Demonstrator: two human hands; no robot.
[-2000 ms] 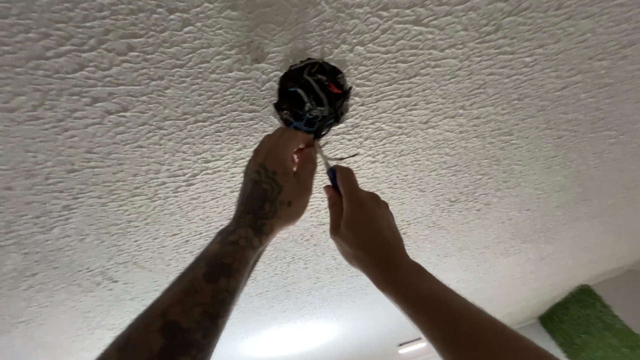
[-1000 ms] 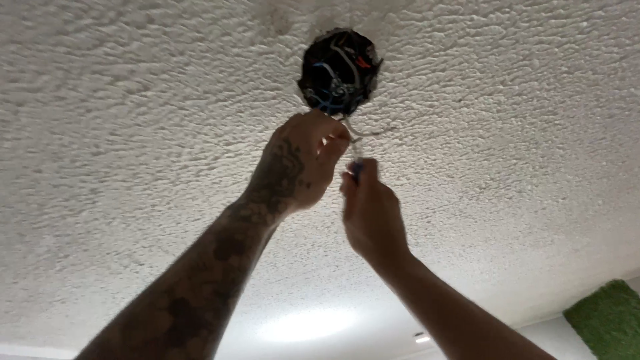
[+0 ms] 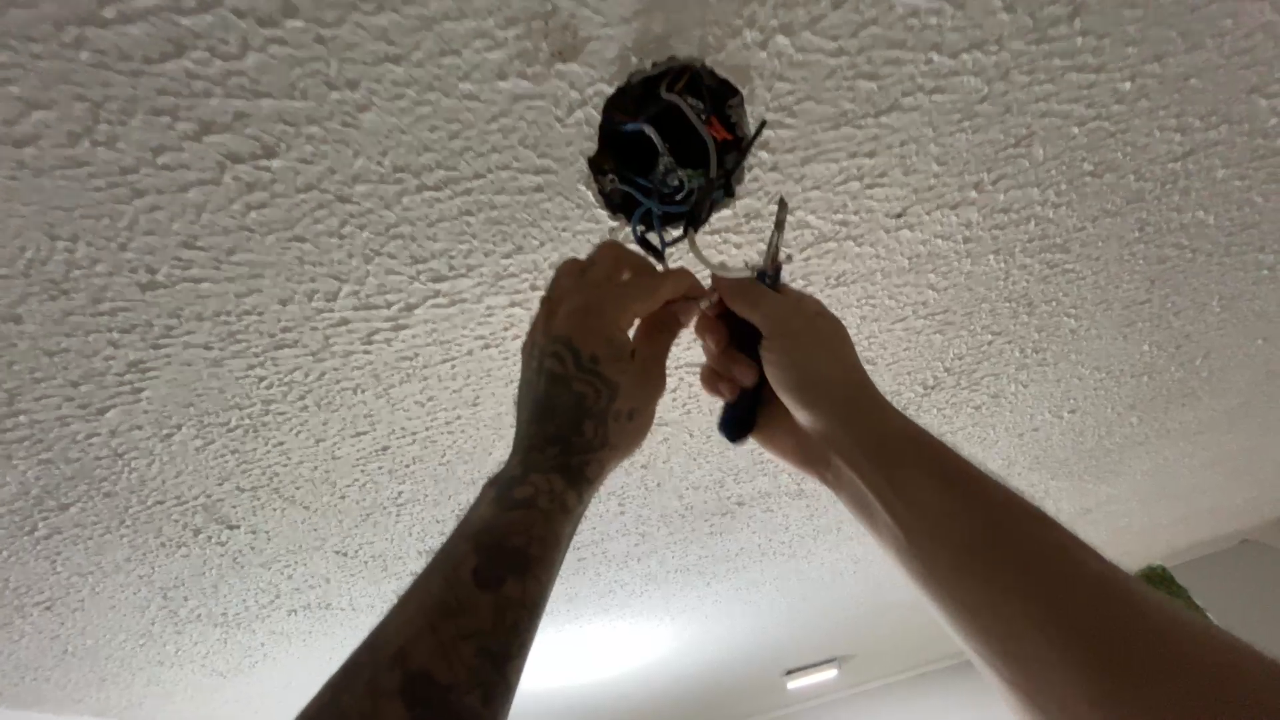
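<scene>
Several wires, blue, white and black, come out of a round hole (image 3: 672,140) in the ceiling. Just below its rim, my left hand (image 3: 605,345) pinches a wire end between thumb and fingertips. A white wire (image 3: 712,262) curves down from the hole to my right hand (image 3: 790,360). That hand is closed around the dark blue handle of a knife-like hand tool (image 3: 741,400), its narrow metal blade pointing up past the thumb. The fingertips of both hands nearly meet at a small pale wire end, partly hidden by the fingers.
Rough textured white ceiling (image 3: 300,300) surrounds the hole. Farther off are a bright glow on the ceiling (image 3: 600,650), a small lit lamp (image 3: 812,674) and a piece of green, grass-like covering (image 3: 1172,588) by the wall at the right.
The tool's blade was at the wire by my left fingertips; now it points up, away from them, and my right fingertips have come to the wire end. More blue wire shows below the hole.
</scene>
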